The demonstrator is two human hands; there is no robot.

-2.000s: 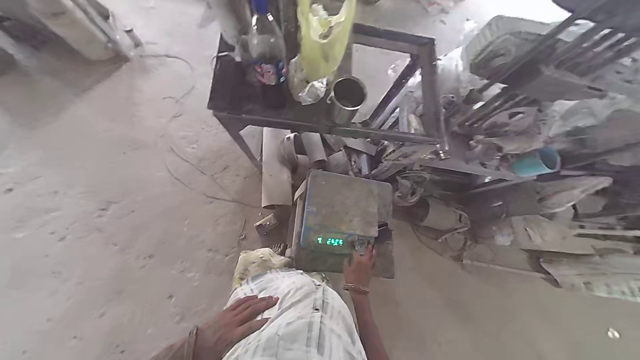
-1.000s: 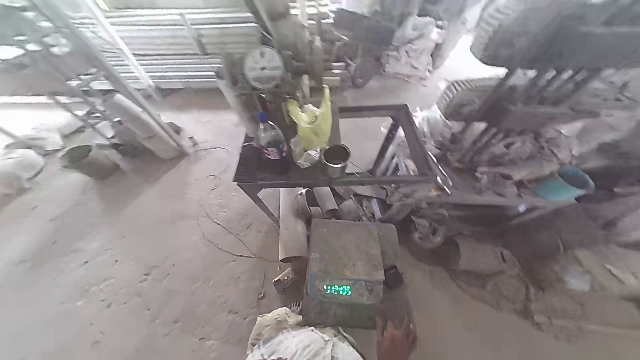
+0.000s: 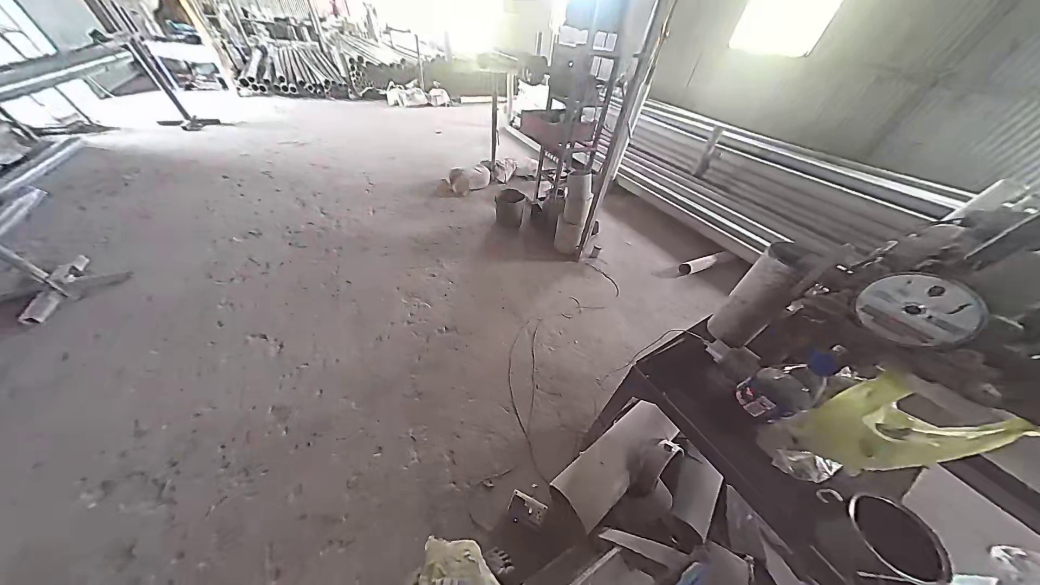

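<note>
Neither of my hands shows in the head view. A dark metal table [image 3: 691, 406] stands at the lower right. On it are a yellow plastic bag [image 3: 902, 422], a plastic bottle with a blue cap [image 3: 776, 392], a metal cup [image 3: 898, 540] and a grey cylinder [image 3: 756, 296]. Cut pipe pieces [image 3: 613, 463] lie on the floor beside the table. A pale cloth or sack [image 3: 457, 562] pokes in at the bottom edge. The scale is out of view.
A bucket [image 3: 510, 209] and an upright metal frame [image 3: 621, 130] stand further back. Long pipes [image 3: 699, 195] run along the right wall, and more pipes [image 3: 296, 69] are stacked at the back. Thin wire [image 3: 528, 390] lies on the floor. A metal stand [image 3: 57, 288] is at the left.
The view has swung up and to the left. My right hand, beside the digital scale one second ago, and the scale have left the view. My left hand, seen two seconds ago, is also out of view.
</note>
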